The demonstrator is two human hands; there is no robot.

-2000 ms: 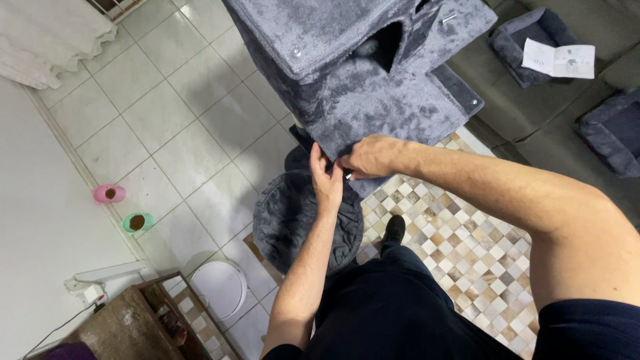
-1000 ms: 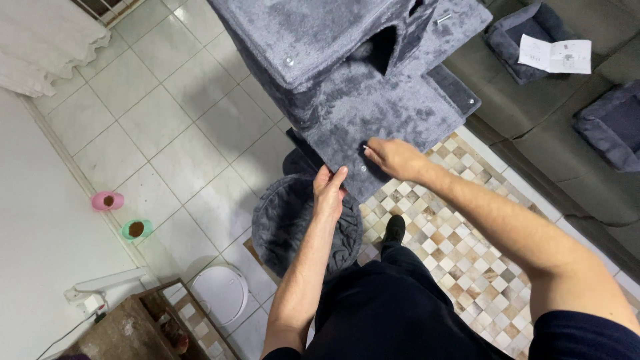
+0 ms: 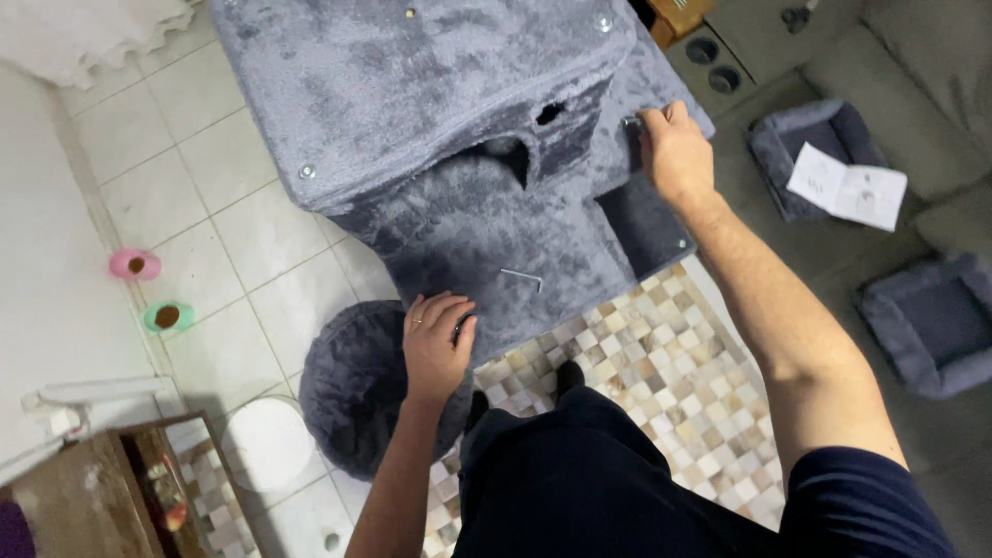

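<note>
A grey plush cat tree (image 3: 496,232) stands before me, with bolt heads showing at its platform corners. On its lower platform lies an L-shaped hex key (image 3: 523,277). My left hand (image 3: 439,341) rests at that platform's near left edge, and a small dark object shows between its thumb and fingers. My right hand (image 3: 676,151) reaches to the right platform, its fingertips at small metal hardware (image 3: 632,122) lying there; whether they grip it is hard to tell. Beside my left hand is a round grey plush bed (image 3: 353,387).
On the dark sofa (image 3: 806,310) are two plush trays (image 3: 942,325), one under an open instruction sheet (image 3: 849,186). Pink (image 3: 135,264) and green (image 3: 168,317) bowls stand by the wall. A white round object (image 3: 267,444) sits beside a wooden cabinet (image 3: 85,496).
My right hand has moved from the lower platform up and right to the metal hardware. The hex key now lies uncovered on the platform. The view has shifted.
</note>
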